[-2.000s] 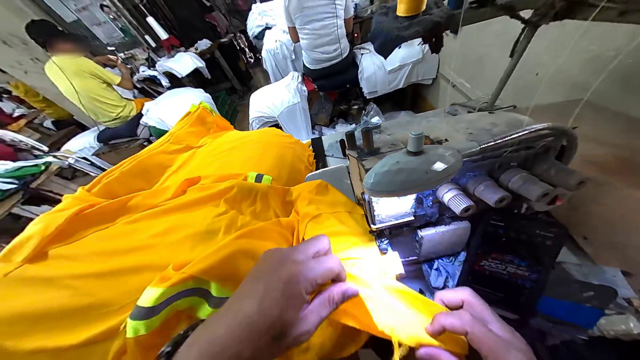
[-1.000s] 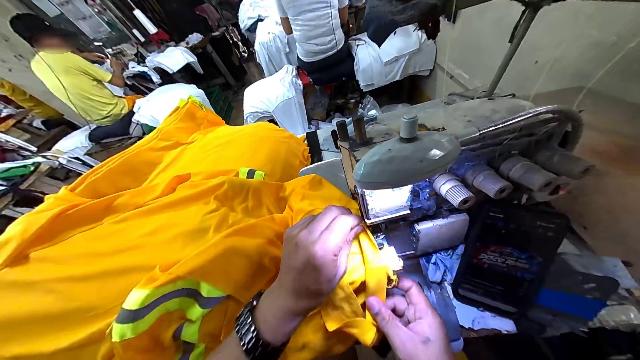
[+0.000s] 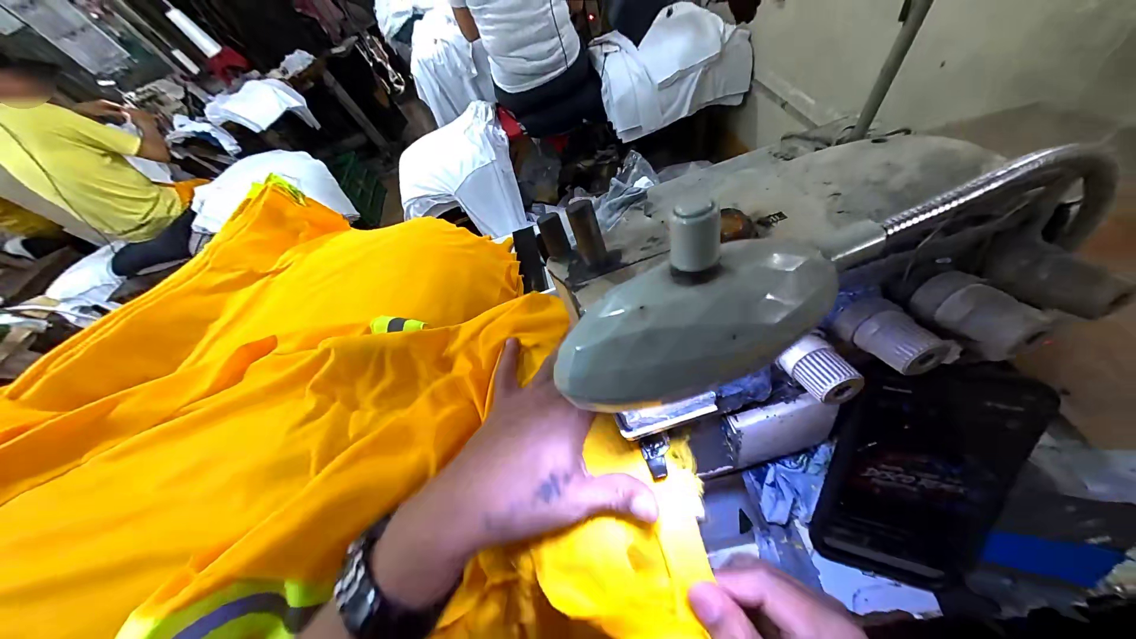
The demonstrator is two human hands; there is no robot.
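A yellow-orange garment [image 3: 293, 417] with reflective tape [image 3: 240, 612] spreads from the left up to an overlock sewing machine [image 3: 799, 191]. Its edge lies beneath the machine's lit presser foot [image 3: 655, 454]. My left hand [image 3: 532, 470], with a watch on the wrist, lies spread on the cloth just left of the foot, thumb extended toward the edge. At the bottom, my right hand [image 3: 772, 603] pinches the cloth edge between thumb and fingers, nearer to me than the foot. Part of that hand is cut off by the frame.
A grey lamp head [image 3: 697, 324] on a flexible metal arm hangs over the sewing area. Tension dials [image 3: 887, 333] line the machine's front. A black smartphone [image 3: 932, 479] lies to the right. Behind, two people [image 3: 89, 169] [image 3: 532, 44] sit among white garments [image 3: 461, 169].
My left hand has gone from gripping bunched cloth to lying spread on it beside the foot. The cloth edge, bunched a second ago, now lies flatter under the foot. The view has moved closer to the machine.
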